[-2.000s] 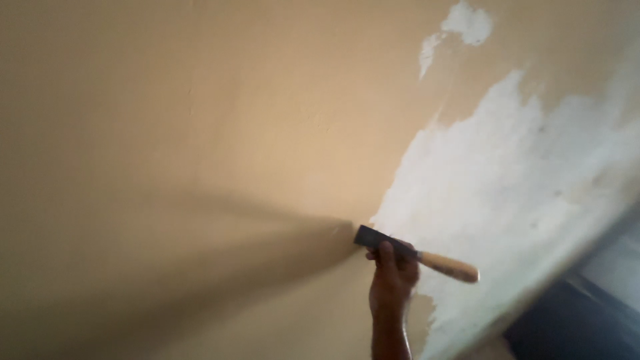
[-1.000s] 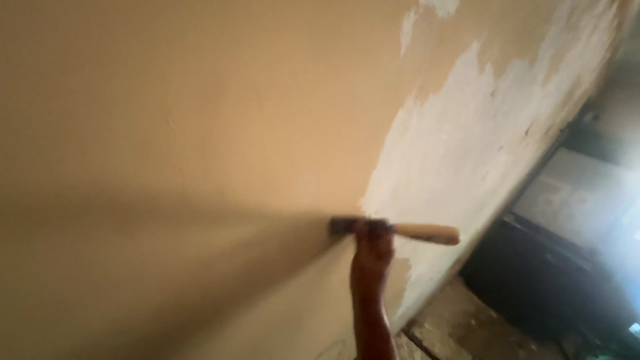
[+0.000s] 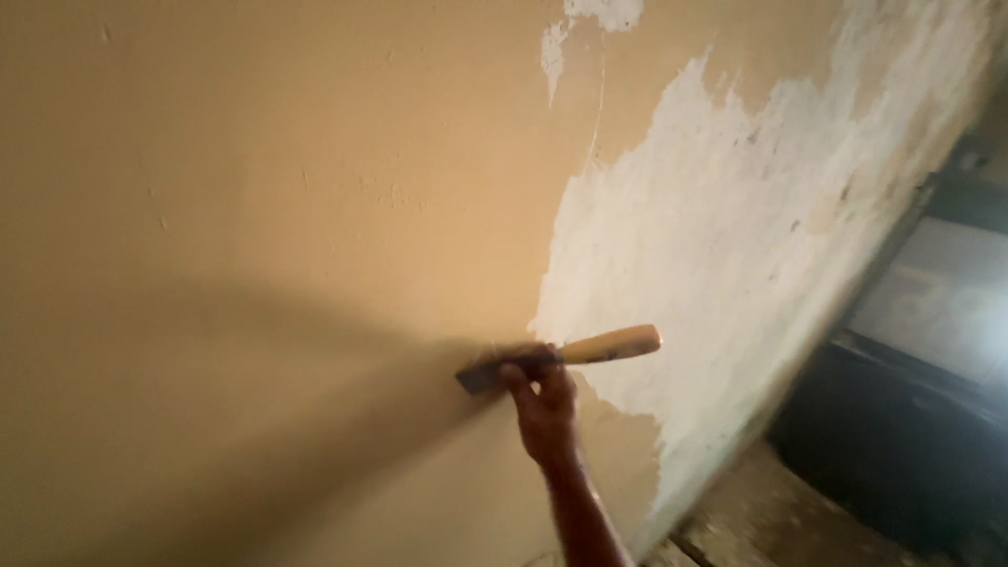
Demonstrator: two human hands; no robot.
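My right hand point(image 3: 547, 413) reaches up from the bottom of the view and grips a scraper by its dark metal blade point(image 3: 482, 376). The scraper's wooden handle point(image 3: 614, 345) sticks out to the right, tilted slightly up, over the bared white patch point(image 3: 669, 228). The blade's end lies at or close against the tan painted wall point(image 3: 315, 197), just left of the ragged paint edge; whether it touches is not plain. Dark shadows of the hand and tool spread left across the paint. My left hand is out of the frame.
A smaller bared spot point(image 3: 606, 12) shows at the top, with a thin scratch below it. The wall ends along a slanting edge at right. Beyond it are a dark bulky object point(image 3: 874, 441), a pale panel point(image 3: 929, 291) and a littered floor point(image 3: 748, 512).
The scraper has turned in my right hand: its handle pointed down to the right two seconds ago and now points slightly up to the right. The view has shifted somewhat.
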